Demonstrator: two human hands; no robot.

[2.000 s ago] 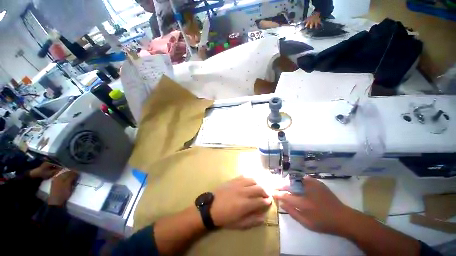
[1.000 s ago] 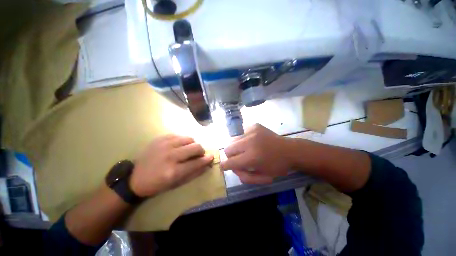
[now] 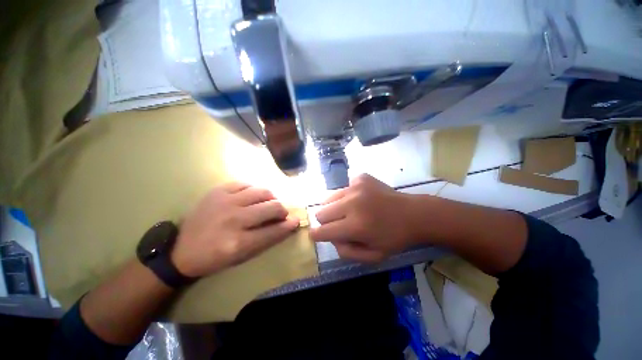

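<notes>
A large tan garment panel (image 3: 120,176) covers the left of the table and hangs over its front edge. My left hand (image 3: 236,228), with a dark watch on the wrist, lies on it with the fingertips at a small tan piece (image 3: 303,219) by the panel's right edge. My right hand (image 3: 362,219) is at the same edge, thumb and fingertips together; whether it grips cloth is hidden. The sewing machine (image 3: 422,42) stands over the work. Its needle area, just behind my fingers, is washed out by the lamp.
Loose tan cut pieces (image 3: 454,151) and a brown strip (image 3: 538,181) lie right of the needle. A white paper pattern (image 3: 141,70) is behind the panel. Below the table are a blue basket (image 3: 415,320) and crumpled cloth (image 3: 468,281). Yellow-handled scissors (image 3: 626,144) are at far right.
The view has tipped down and come closer to the machine and hands. Both hands stay at the panel's right edge by the needle, with little movement in the last second.
</notes>
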